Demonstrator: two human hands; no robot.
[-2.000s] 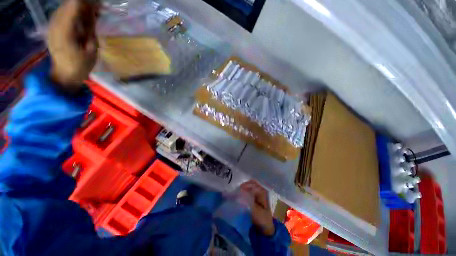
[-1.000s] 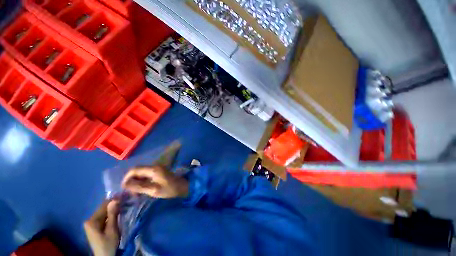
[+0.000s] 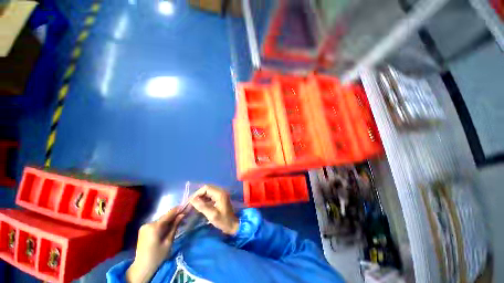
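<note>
A clear, limp plastic bag [image 3: 185, 200] is held in front of my body. It is thin and blurred, and its contents cannot be made out. My left hand [image 3: 155, 237] grips its lower left side between thumb and fingers. My right hand [image 3: 214, 209] pinches its upper right side. Both hands are bare, close together, over the blue floor at the lower middle.
Stacked red compartment trays [image 3: 83, 202] with small metal parts stand at lower left. More red trays [image 3: 298, 124] stand at centre right, beside a grey shelf [image 3: 399, 182] bearing silver tubular parts [image 3: 411, 97]. Blue floor [image 3: 182, 132] with yellow-black tape [image 3: 59, 108] lies ahead.
The view has turned left, so the tray stack and shelf now appear to the right, and other trays show at left. Both hands still hold the bag, raised in front of my body.
</note>
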